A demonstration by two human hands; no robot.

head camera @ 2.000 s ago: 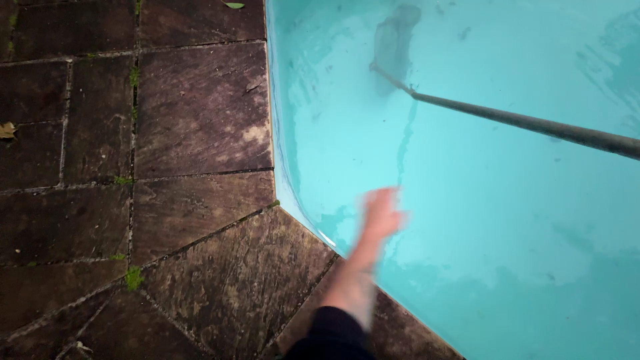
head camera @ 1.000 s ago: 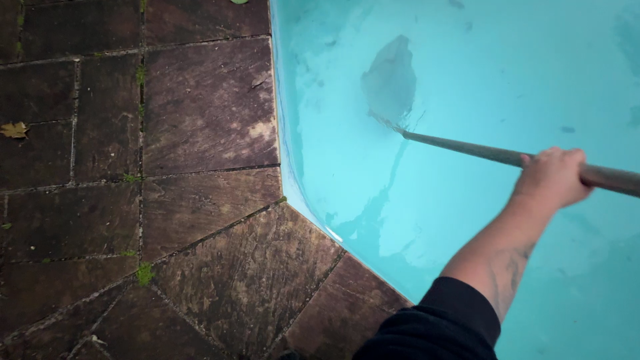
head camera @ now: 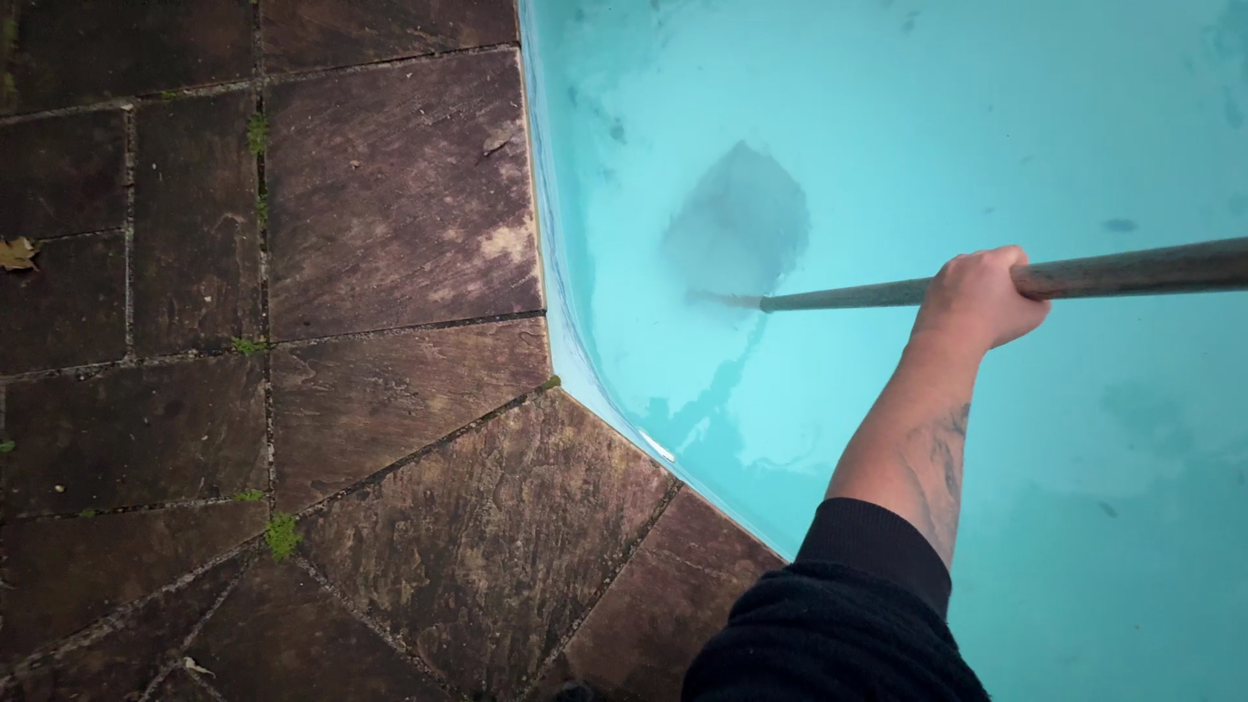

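Observation:
My left hand (head camera: 985, 297) grips a long pole (head camera: 1131, 274) over the pool water, its fingers closed around the shaft. The forearm, in a dark sleeve (head camera: 848, 604), reaches up from the bottom edge. From my hand the pole runs left to a submerged pool skimmer net (head camera: 746, 219), whose dark mesh bag looks blurred through the water. Its frame is hard to make out. Toward the right, the pole leaves the view. My right hand is not in view.
Stone paving slabs (head camera: 400, 205) border the pool (head camera: 1072, 439) on the left and below, meeting at an angled pool edge (head camera: 673, 473). Moss (head camera: 283, 536) grows in the joints. A dry leaf (head camera: 18, 254) lies at far left. Dark specks show in the water.
My left hand, empty and off the pole in the oldest frame, has moved right and taken hold of it. The net's bag has spread and changed shape underwater.

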